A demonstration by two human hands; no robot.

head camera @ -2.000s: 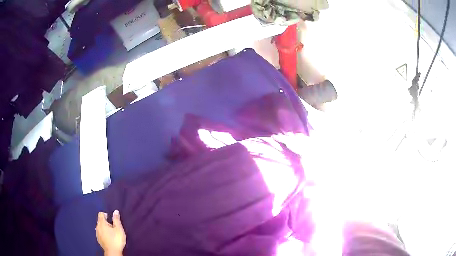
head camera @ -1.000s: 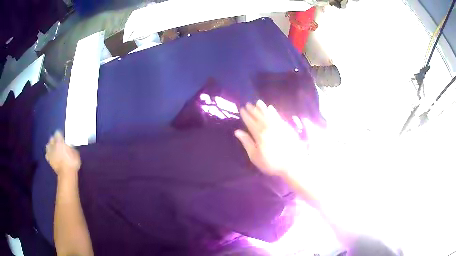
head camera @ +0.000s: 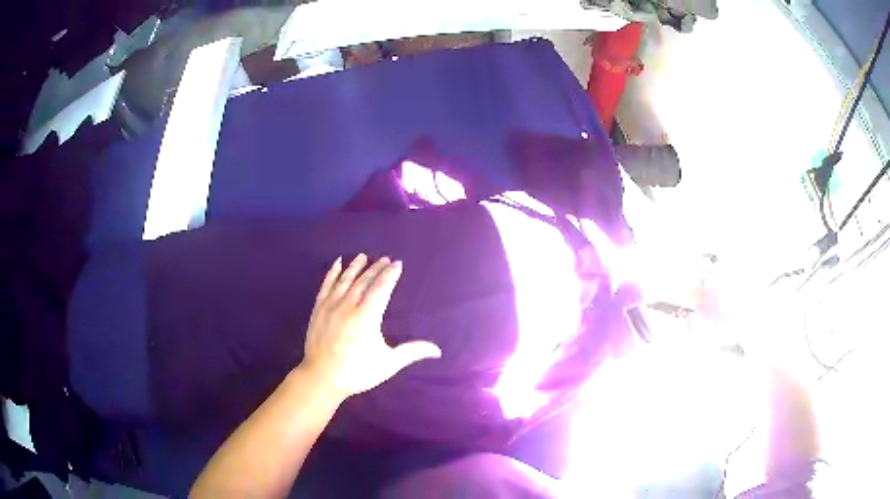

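A dark purple garment [head camera: 244,312] lies spread over the front of the blue-violet ironing table [head camera: 322,136], its top edge fairly straight and its right part bright magenta in glare. My left hand [head camera: 356,336] lies palm down on the middle of the garment, fingers spread, holding nothing. My right hand is lost in the strong glare at the right; only faint arm-like shading shows there. A small dark pointed shape [head camera: 639,322] shows at the garment's right edge; I cannot tell what it is.
A long white strip [head camera: 193,146] points toward me at the table's left, touching the garment's edge. Another white strip [head camera: 439,18] lies across the far edge. A red pipe [head camera: 613,73] stands behind the far right corner. Cables [head camera: 829,175] hang at the right.
My left hand has moved from the garment's left edge to its middle. My right hand has left the garment and gone into the glare. The garment now lies flatter and wider to the left.
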